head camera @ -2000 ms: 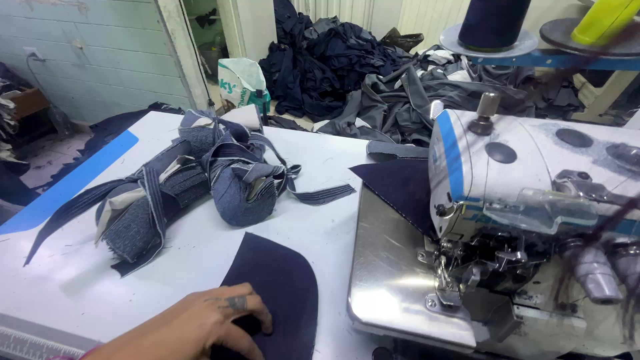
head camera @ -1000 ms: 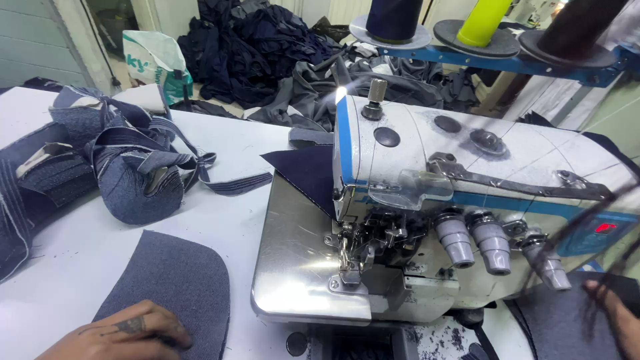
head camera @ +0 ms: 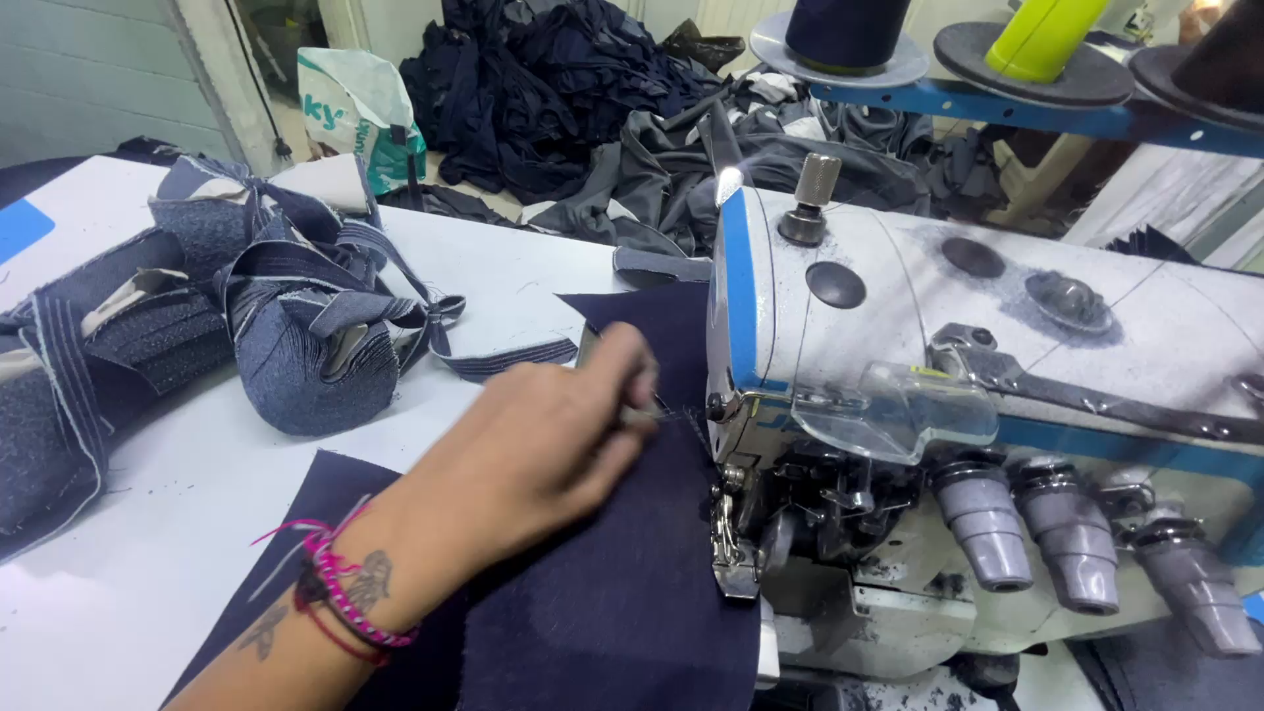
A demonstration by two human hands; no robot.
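My left hand [head camera: 553, 434], with bracelets at the wrist, reaches over dark navy fabric [head camera: 602, 612] beside the overlock sewing machine [head camera: 859, 267]. Its fingers are curled and blurred near the thread ends; whether they pinch something is unclear. The fabric's right edge lies against the presser foot [head camera: 736, 568]. Another dark fabric piece [head camera: 681, 331] lies farther back, left of the machine head. Beneath my forearm is a navy piece with a pointed corner [head camera: 331, 484]. My right hand is out of view.
Tied bundles of cut denim [head camera: 316, 365] sit on the white table [head camera: 188, 553] at left. Behind are piles of navy cloth [head camera: 543, 89], grey cloth [head camera: 662, 168] and a plastic bag [head camera: 360, 109]. Thread cones [head camera: 1047, 39] stand on a blue rack. More fabric [head camera: 1175, 662] lies at lower right.
My left hand has moved from the table at lower left to beside the machine head. Navy fabric now lies at the presser foot. My right hand, at the right edge one second ago, has left the view.
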